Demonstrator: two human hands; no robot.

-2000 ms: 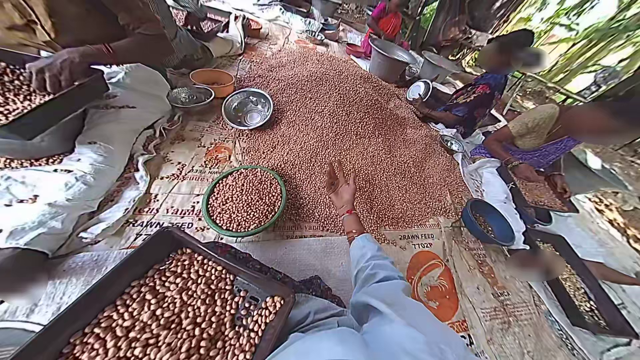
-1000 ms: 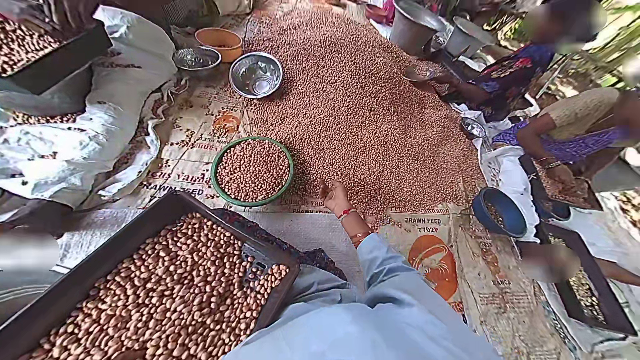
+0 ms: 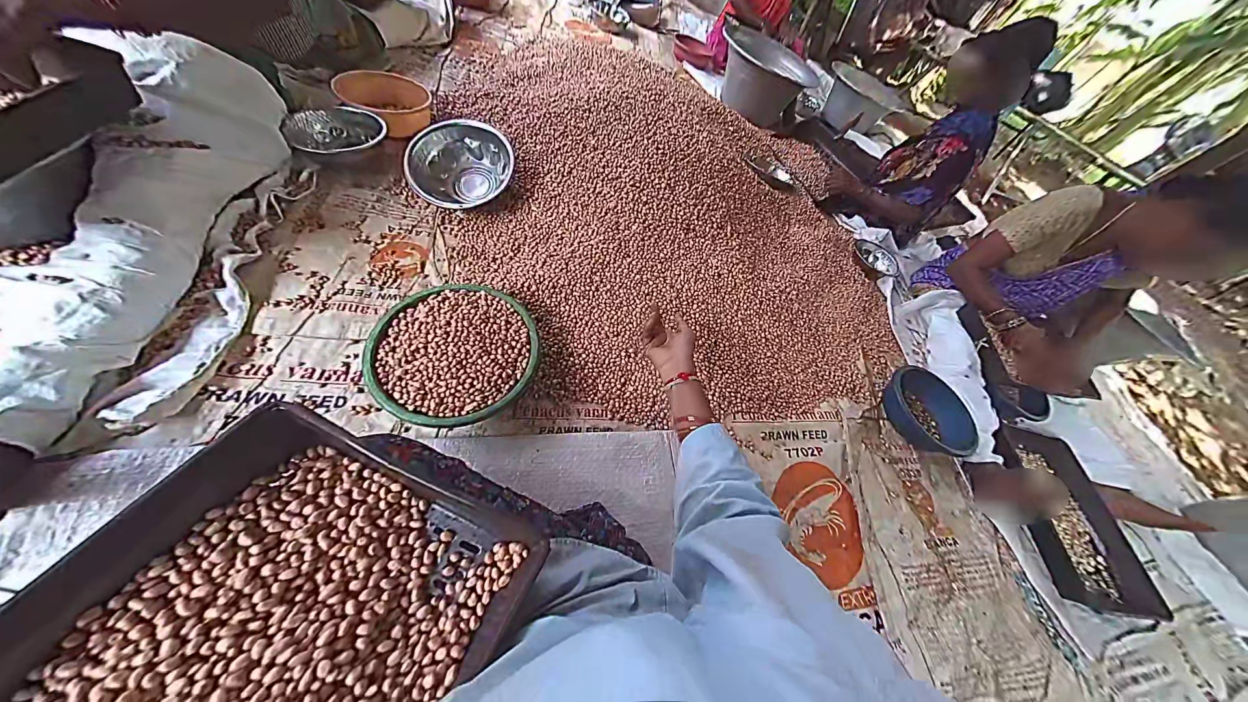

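Observation:
My right hand (image 3: 669,349) is over the near edge of a wide heap of shelled peanuts (image 3: 643,205), its fingers partly curled and apart, holding nothing that I can see. A red thread and bangles circle the wrist. To its left stands a green-rimmed round basket (image 3: 533,356) full of peanuts. Beyond that, a shiny steel bowl (image 3: 460,164) rests at the heap's left edge. At the lower left, close to my body, a dark plastic tray (image 3: 146,507) holds larger-looking peanuts, with part of its slotted bottom showing. My left hand is out of view.
An orange bowl (image 3: 382,102) and a metal bowl (image 3: 333,132) stand at the upper left. A blue bowl (image 3: 929,409) and a dark tray (image 3: 1082,522) are at the right. Co-workers sit along both sides. Printed feed sacks (image 3: 809,507) cover the ground.
My right hand was palm-up with spread fingers, then lowered at the heap's near edge, and is now lifted slightly with fingers partly curled. A co-worker's steel bowl has moved down to the heap's right side.

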